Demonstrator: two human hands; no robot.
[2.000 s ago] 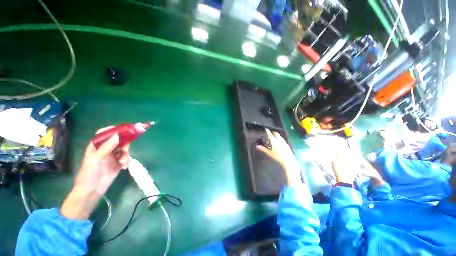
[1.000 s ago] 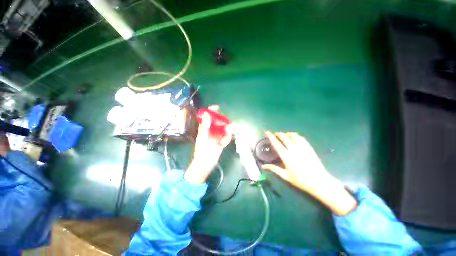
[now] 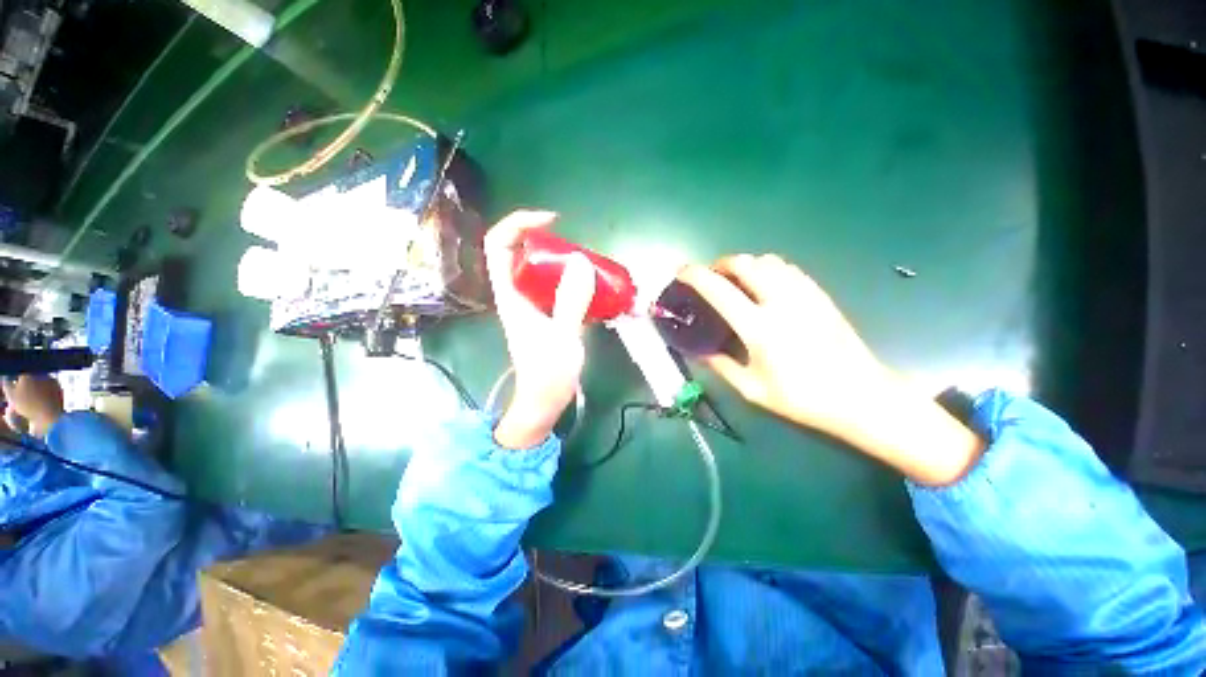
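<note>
My left hand (image 3: 540,331) is closed around the red squeeze bottle (image 3: 571,275), held tilted with its thin nozzle pointing right. My right hand (image 3: 794,347) holds a small round black part (image 3: 693,318) in its fingertips. The nozzle tip is at the part's near face; whether they touch is unclear. The white handpiece (image 3: 651,364) lies on the bench below both hands, its upper end hidden by the bottle and glare. A clear tube (image 3: 716,489) and a black cable run from its green rear end.
The control box (image 3: 450,238) with white cylinders on top stands at left, a yellowish hose (image 3: 347,136) behind it. The black tray (image 3: 1170,265) is at the right edge. A cardboard box (image 3: 284,608), blue bin (image 3: 175,348) and another person's sleeve (image 3: 113,529) are at left.
The bottle's nozzle has come to the black part, which has turned in my right hand. Before that, my right hand moved from the tray to beside the bottle. The view has also shifted.
</note>
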